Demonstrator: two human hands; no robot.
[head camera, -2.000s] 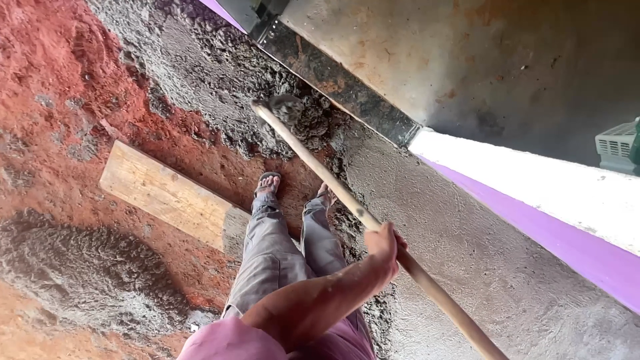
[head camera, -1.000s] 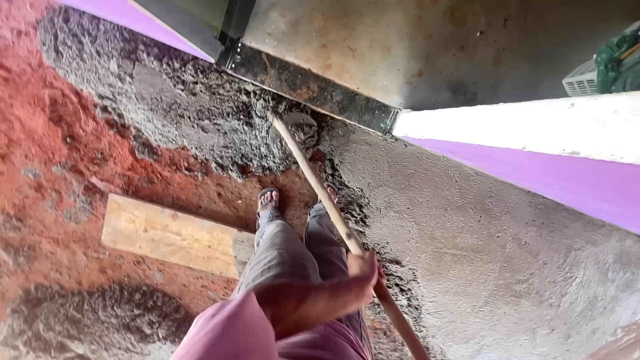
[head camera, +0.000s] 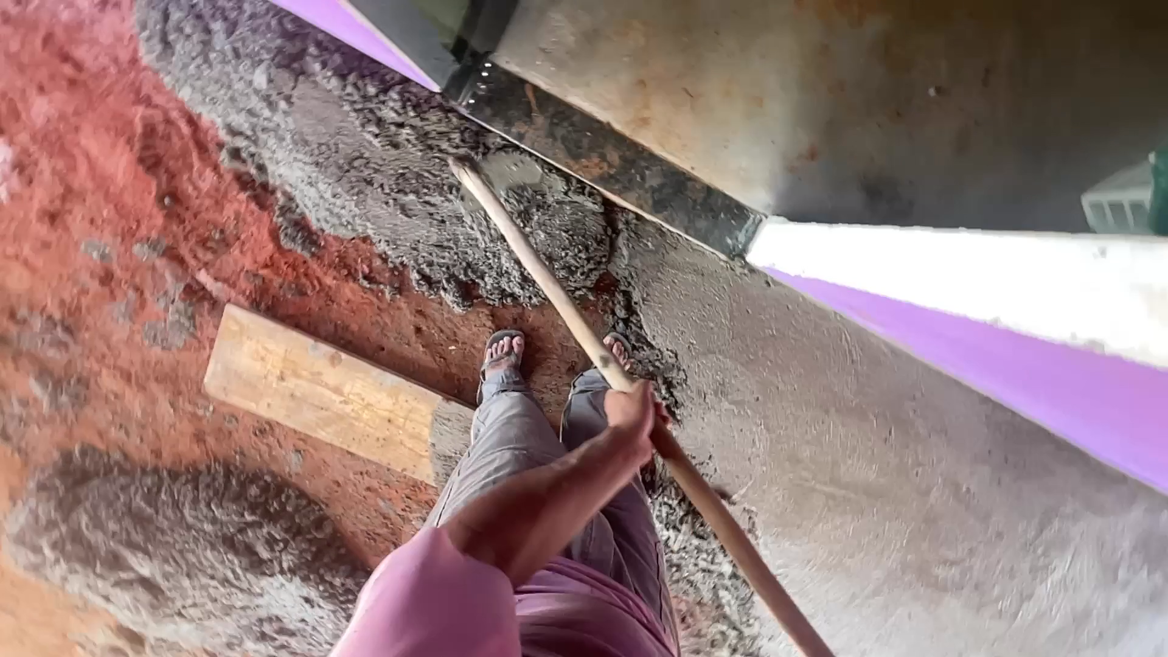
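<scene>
My left hand (head camera: 631, 411) grips a long wooden tool handle (head camera: 538, 265) in front of my legs. From there the handle slants up and left to wet concrete (head camera: 365, 173) beside a dark door sill (head camera: 611, 155). At its far end the tool's head (head camera: 511, 173) lies in the mix, coated grey, so its exact shape is unclear. The near end runs out of view at the bottom right. My right hand is out of the frame.
A wooden board (head camera: 319, 383) lies on red soil left of my sandalled feet (head camera: 502, 351). Another concrete heap (head camera: 182, 547) is at lower left. A rough concrete floor (head camera: 867, 456) spreads at right, below a white and purple wall (head camera: 967, 328).
One second ago the tool and my left hand were drawn nearer my body; now both are farther forward, with the tool's head farther up and left along the sill.
</scene>
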